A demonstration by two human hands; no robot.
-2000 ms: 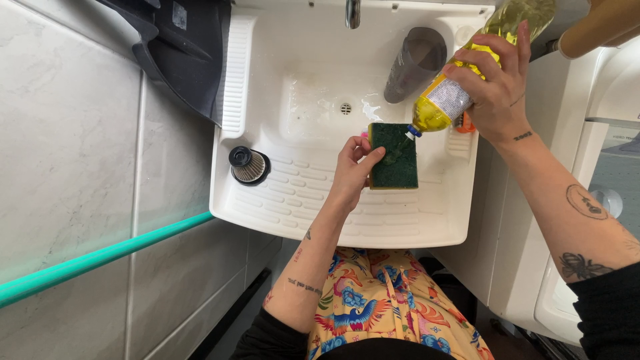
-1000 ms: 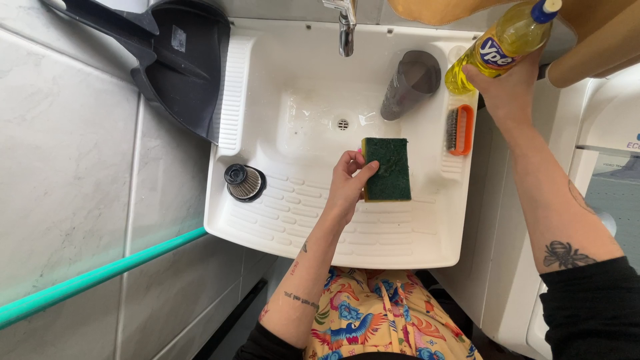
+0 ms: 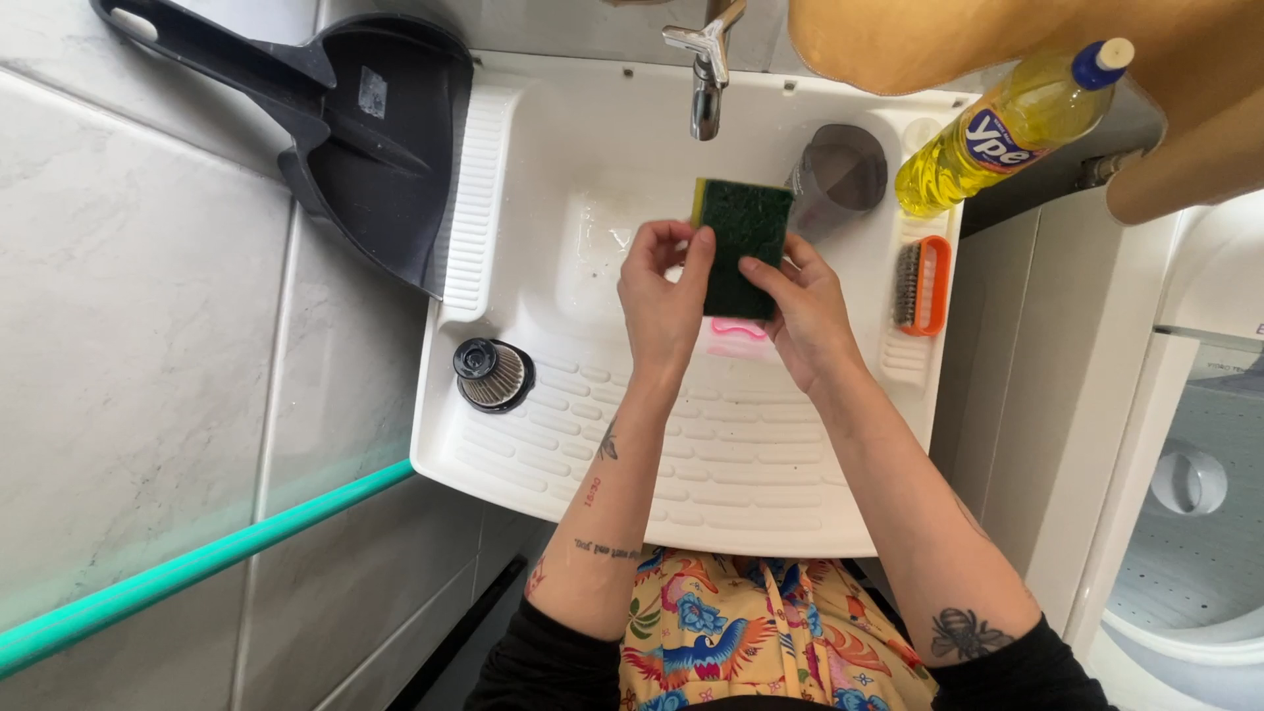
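My left hand (image 3: 669,286) and my right hand (image 3: 805,306) both grip a green and yellow scouring sponge (image 3: 746,237) over the white laundry sink (image 3: 681,484). Its dark green side faces up. Just below the sponge, a pink object (image 3: 741,329) lies partly hidden in the sink. A yellow Ypê dish soap bottle (image 3: 997,138) with a blue and white cap stands at the back right corner. In front of it lies an orange scrubbing brush (image 3: 923,286) on the right ledge. A grey translucent cup (image 3: 839,183) is inside the basin, behind my right hand.
A chrome faucet (image 3: 705,89) reaches over the back of the sink. A pleated filter with a black cap (image 3: 494,375) sits at the left. A black dustpan (image 3: 385,138) leans at the left edge. A green pole (image 3: 207,563) crosses the lower left; a washing machine (image 3: 1116,474) is on the right.
My right hand has let go of the soap bottle, which now stands at the back right corner, and has moved left onto the sponge. A second ago it held the bottle there.
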